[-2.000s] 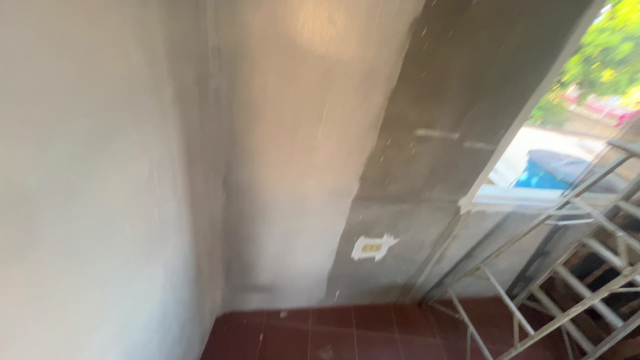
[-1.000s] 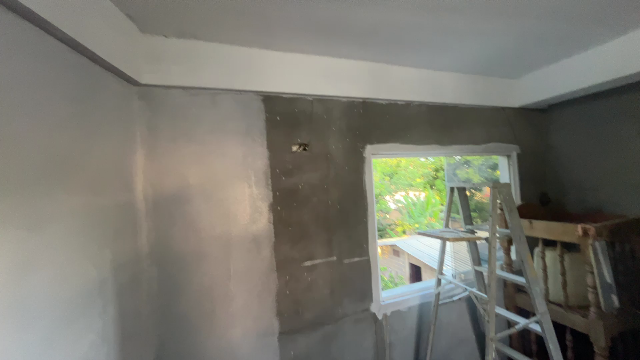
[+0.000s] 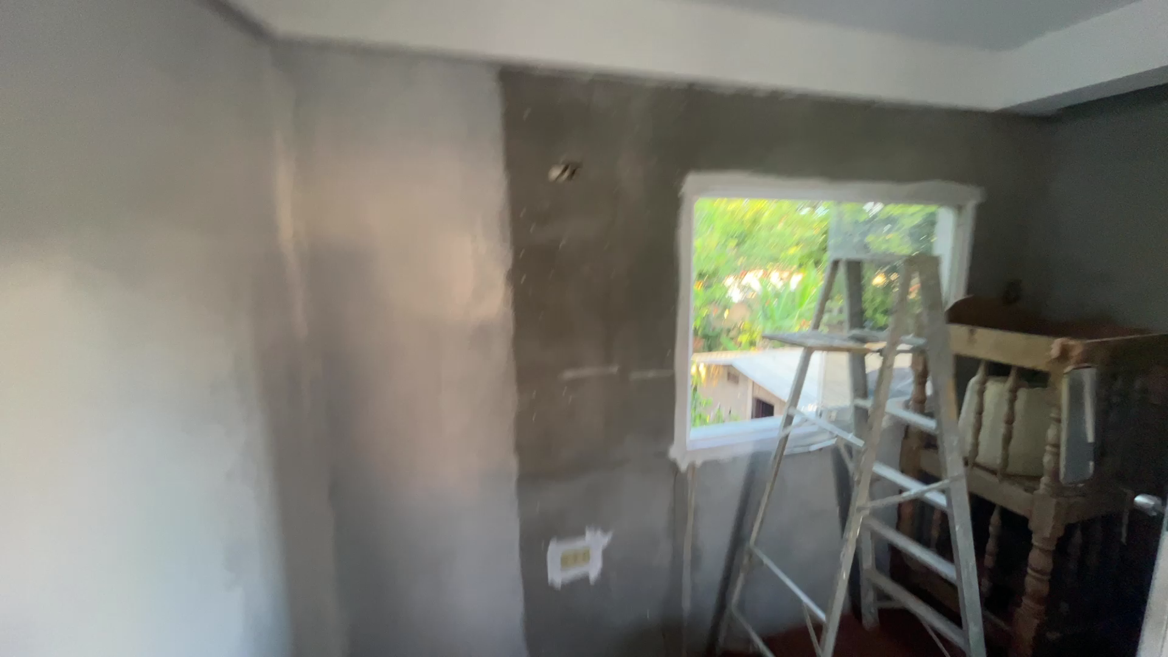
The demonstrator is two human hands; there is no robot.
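Neither my left hand nor my right hand shows in the head view. Ahead is a wall with a pale grey coated section [image 3: 411, 365] beside a darker, bare-looking section [image 3: 598, 292]. White masking surrounds an electrical outlet [image 3: 575, 558] low on the dark part. Higher up, a small wall box opening [image 3: 565, 171] has something like wire ends in it. A white-edged window [image 3: 686, 319] is set in the wall to the right, with trees and a roof visible outside.
An aluminium stepladder [image 3: 862, 511] stands spread before the window. Behind it at the right is a wooden furniture frame with turned spindles [image 3: 1040, 511], with a pale object inside. Reddish floor [image 3: 849, 634] shows at the bottom. A white beam [image 3: 639, 68] runs below the ceiling.
The view has swung up from the floor and lower wall to the upper wall, then slightly down again. No hand shows in any frame.
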